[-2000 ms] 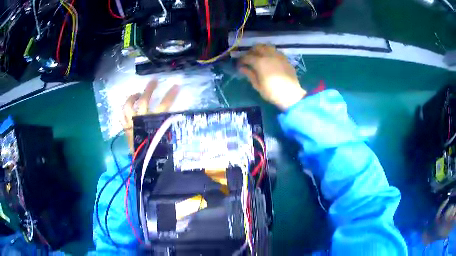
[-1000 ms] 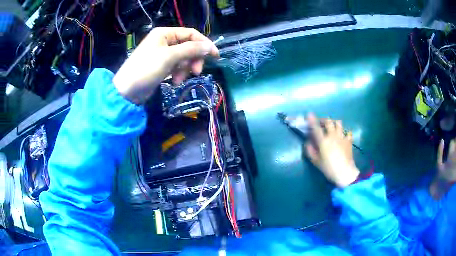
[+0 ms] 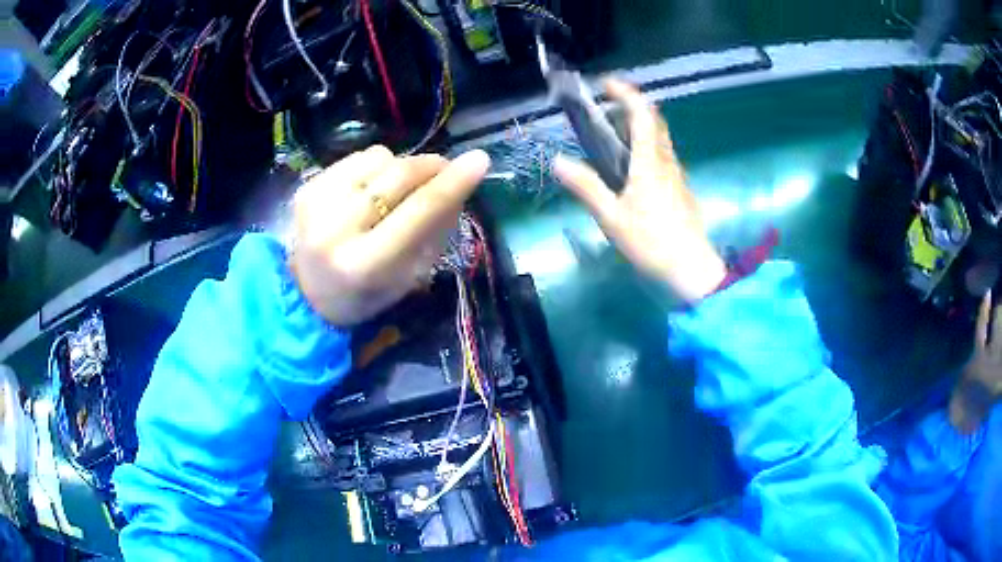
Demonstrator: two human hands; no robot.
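Note:
The open black projector housing (image 3: 407, 384) lies on the green mat in front of me, with a wire harness (image 3: 472, 340) of red, yellow and white wires along its right side. My left hand (image 3: 379, 225) is above the housing's far end and covers much of the board there. Its thumb and fingertips are pinched at a small pale strip, likely a cable tie (image 3: 500, 176). My right hand (image 3: 648, 198) is raised to the right, holding the side cutters (image 3: 588, 121), blurred, tips pointing up and away. A loose pile of clear cable ties (image 3: 538, 148) lies behind, between the hands.
Other open black units with wires stand at the back left (image 3: 143, 121), back centre (image 3: 341, 77), left (image 3: 88, 384) and right (image 3: 934, 220). A pale strip (image 3: 703, 77) runs along the bench's back. Another person's hand (image 3: 978, 362) and blue sleeve are at the right edge.
My right hand has picked up the side cutters from the mat and moved up and left with them. My left hand has moved slightly down. Earlier, the housing was turned round.

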